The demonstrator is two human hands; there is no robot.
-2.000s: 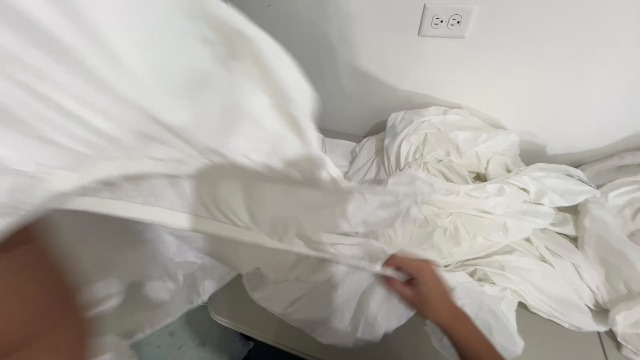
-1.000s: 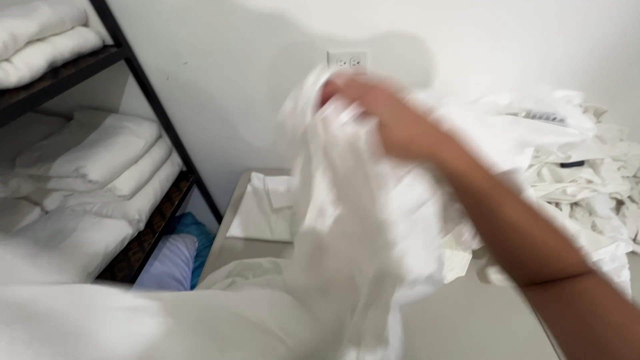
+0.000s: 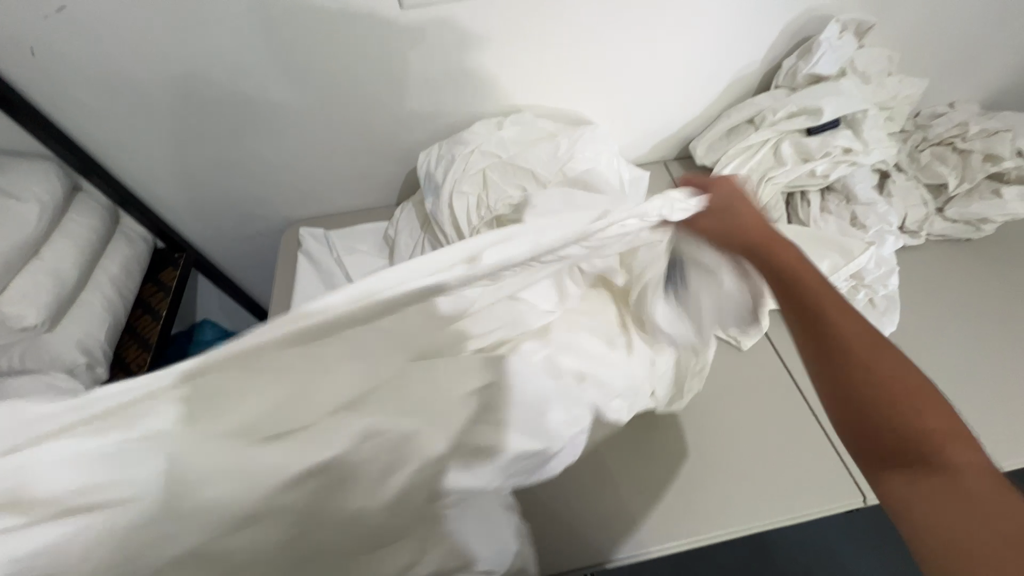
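Observation:
My right hand (image 3: 724, 212) is closed on the gathered edge of a large white cloth sheet (image 3: 336, 384). From that grip the sheet stretches across to the lower left and out of view, its upper edge pulled fairly straight. Loose folds hang below, over the front of a pale table (image 3: 704, 480). My left hand is out of view. Behind the held sheet a bunched white cloth (image 3: 512, 160) lies against the wall, beside a flatter white cloth (image 3: 320, 256) at the table's left corner.
More crumpled white cloths (image 3: 840, 104) are heaped along the wall at the right, one with a small dark tag. At the left stands a dark-framed shelf (image 3: 96, 168) with stacked white folded textiles (image 3: 64, 272). A blue item (image 3: 200, 338) lies low behind it.
A second ago my right hand was raised in front of the wall outlet with bunched cloth; now it is lower over the table, and the cloth is stretched out to the left. The view has shifted.

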